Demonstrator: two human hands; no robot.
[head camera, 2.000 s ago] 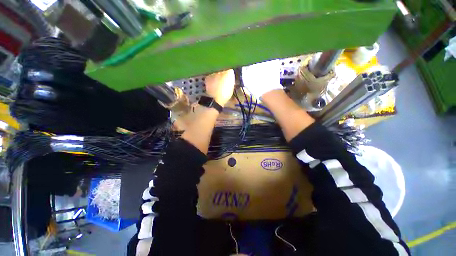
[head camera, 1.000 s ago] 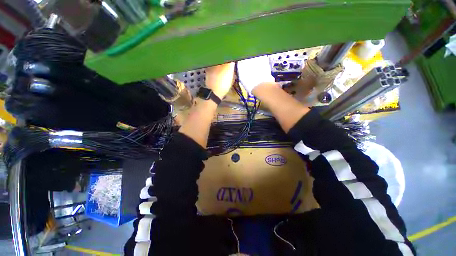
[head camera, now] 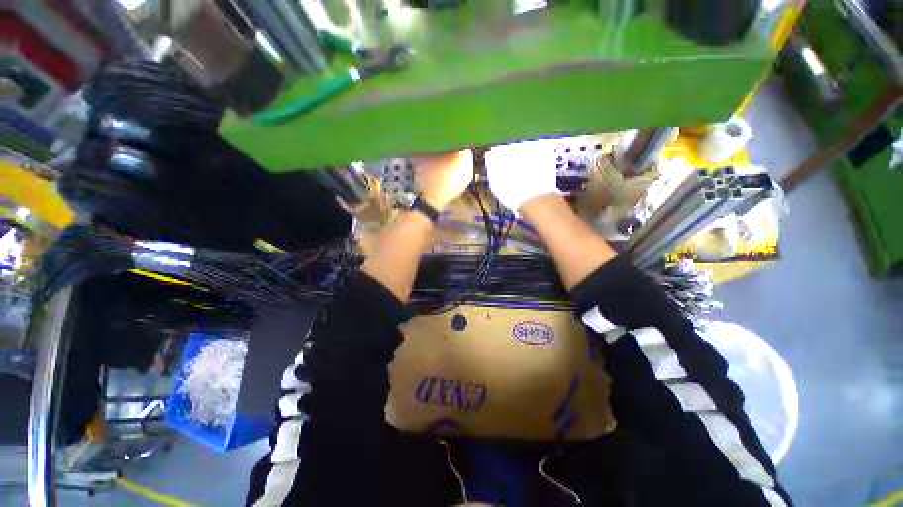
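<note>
My left hand [head camera: 445, 176], bare with a dark wristband, and my right hand [head camera: 521, 176], in a white glove, are side by side at the lower mould [head camera: 399, 177], just under the front edge of the green press platen [head camera: 495, 104]. Their fingertips are partly hidden by the platen. Several black cables [head camera: 489, 230] hang from between the hands towards me. A wide bundle of black cables [head camera: 495, 280] lies across the cardboard board [head camera: 500, 371]. Whether the fingers grip the cables cannot be made out.
Green-handled cutters [head camera: 312, 99] rest on the platen. Steel columns [head camera: 646, 149] stand on both sides of the hands. Metal profile tubes [head camera: 683, 220] are at right, a white tub [head camera: 757, 381] lower right. Tied cable bundles [head camera: 163, 255] and a blue bin [head camera: 230, 421] of white pieces are at left.
The camera view has shifted slightly, so the platen and tubes appear lower than one second ago. Both hands remain at the mould, with the right hand slightly shifted. The cables still hang between them.
</note>
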